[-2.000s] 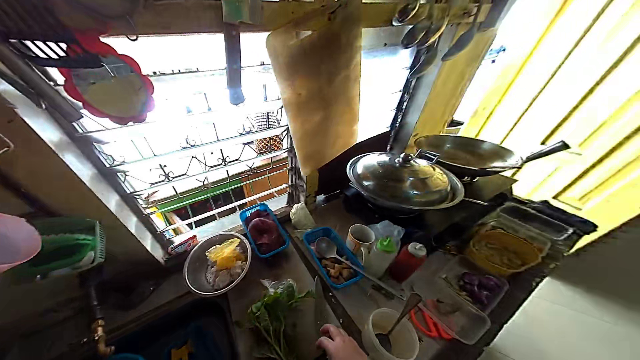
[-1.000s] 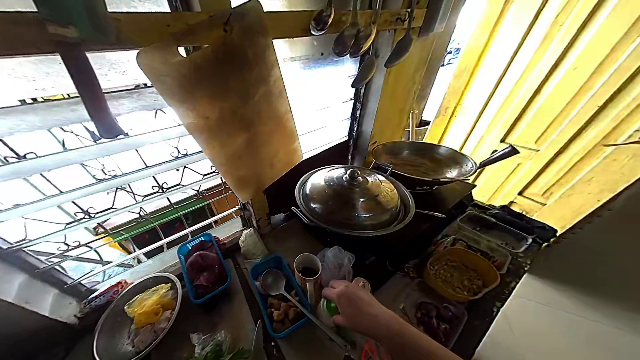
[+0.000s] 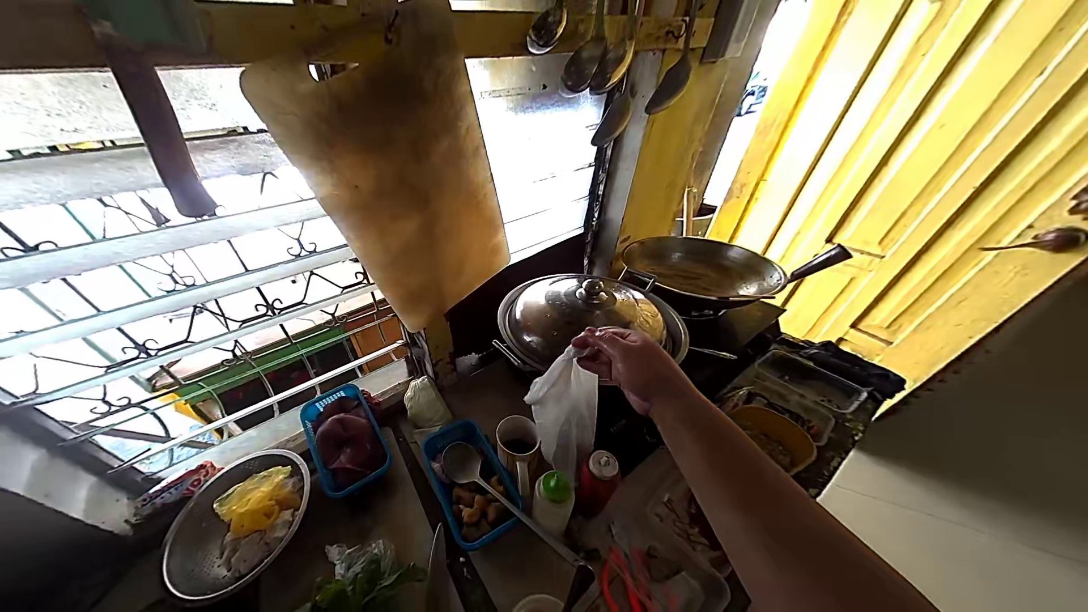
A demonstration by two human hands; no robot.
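Observation:
My right hand pinches the top of a thin white plastic bag, which hangs down in front of the domed metal lid of a wok. Just under the bag stand a squeeze bottle with a green cap and a red bottle. Left of them are a mug with dark liquid and a blue basket of brown pieces with a metal ladle lying across it. My left hand is out of view.
An open wok sits behind the lidded one. At left are a blue basket of dark red meat and a metal colander. A knife blade and leafy greens lie in front. Plastic tubs stand at right.
My right hand was low among the bottles and the crumpled bag; it now holds the bag raised and hanging in front of the wok lid.

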